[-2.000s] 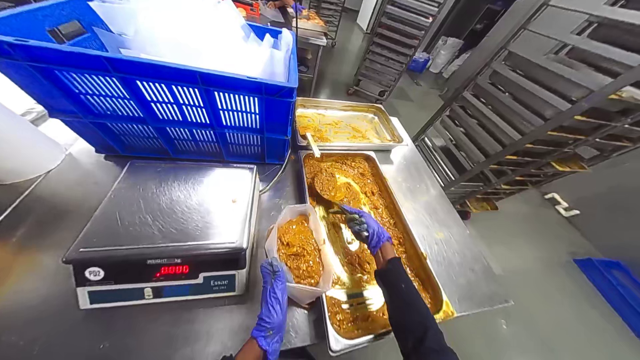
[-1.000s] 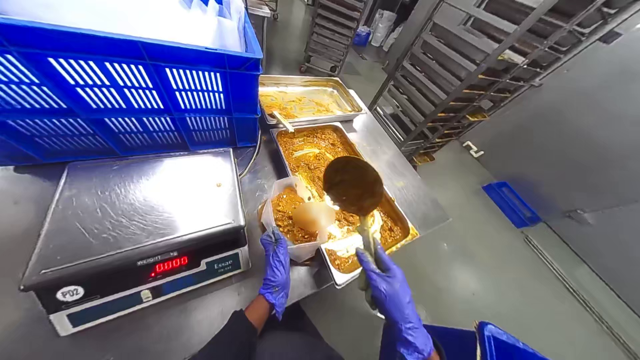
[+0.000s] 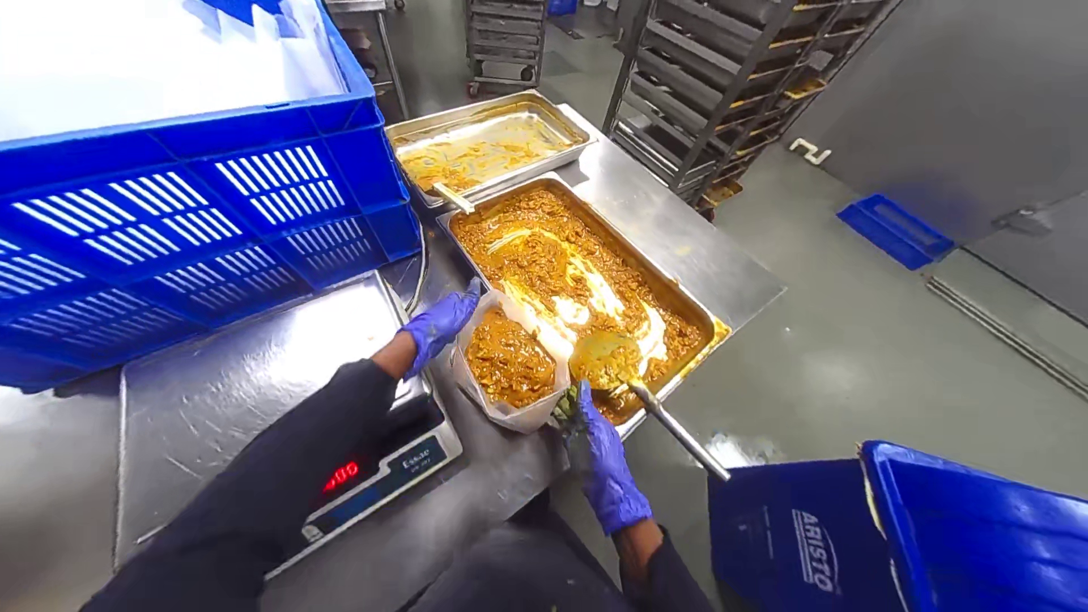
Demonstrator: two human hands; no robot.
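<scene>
My left hand (image 3: 440, 327), in a purple glove, is at the upper left rim of a white bag (image 3: 525, 415) filled with chunky brown-orange food (image 3: 510, 359). My right hand (image 3: 599, 459), gloved too and soiled at the fingers, is at the bag's lower right side. A metal ladle (image 3: 680, 431) rests in the deep steel tray (image 3: 680, 293) of the same food, its handle sticking out over the near right rim, not in my grip. The tray's bottom shows at its middle. Left of the bag stands a weighing scale (image 3: 255, 357), its plate partly behind my left arm.
A blue crate (image 3: 187, 144) of white liners stands behind the scale. A second steel tray (image 3: 501, 140), smeared with sauce, lies beyond the full one. Rack trolleys (image 3: 697, 85) stand behind the steel table (image 3: 722, 263). A blue bin (image 3: 977, 527) is at the lower right.
My right hand has let go of the ladle, which now lies in the tray, and has moved to the bag. My left hand has moved from the bag's near side to its upper left rim.
</scene>
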